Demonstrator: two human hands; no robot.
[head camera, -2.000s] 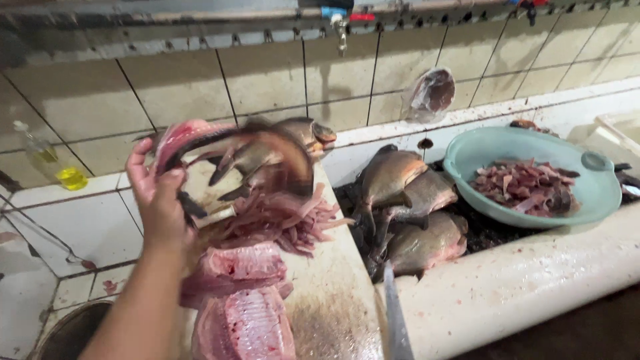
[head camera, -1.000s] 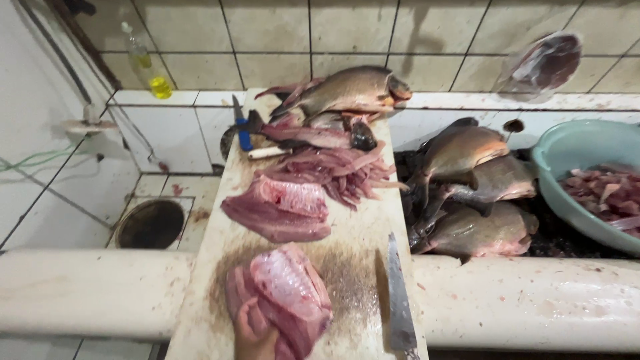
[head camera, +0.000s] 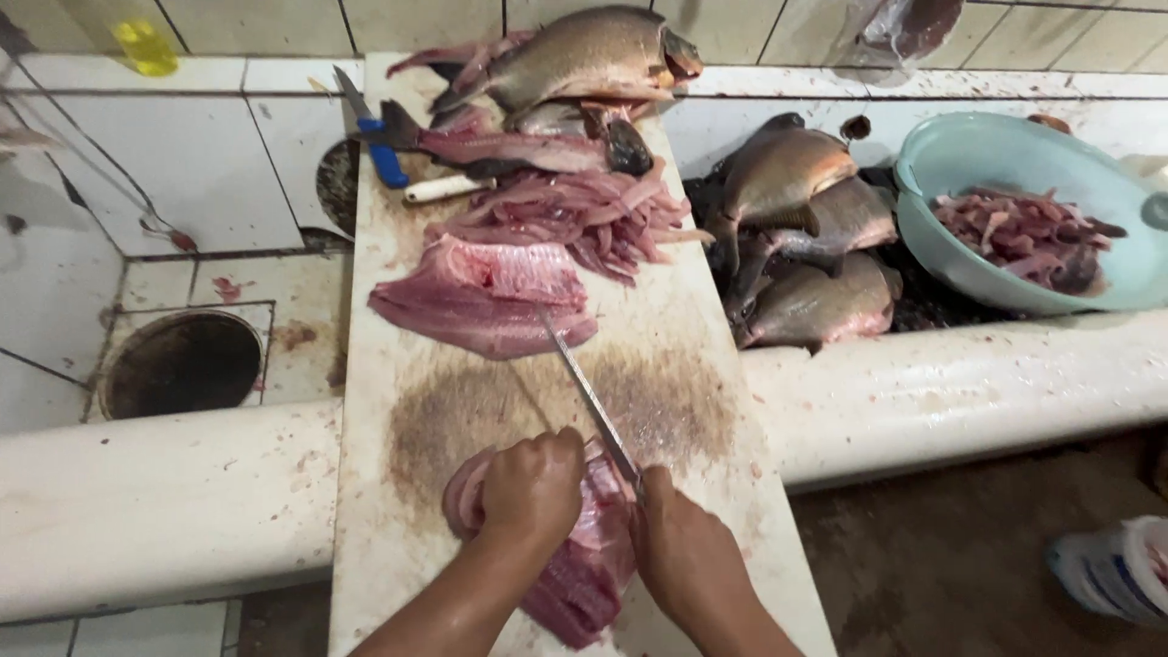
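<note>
A raw fish fillet lies at the near end of the white cutting board. My left hand grips its upper left part, the flesh curled beside the fingers. My right hand is closed around a knife, whose long blade points up and left across the fillet's far edge. Its handle is hidden in the fist. Beyond the blade tip lies a second fillet, with a pile of flesh strips behind it. Farther back are a filleted fish carcass and a whole fish.
A blue-handled knife and a white handle lie at the board's left edge. To the right are several whole fish and a pale green basin holding flesh pieces. A round hole opens at left; a bucket stands lower right.
The knife that lay on the board's right side is now in my right hand. My left hand, which held a carcass two seconds ago, is on the near fillet. The view has turned down.
</note>
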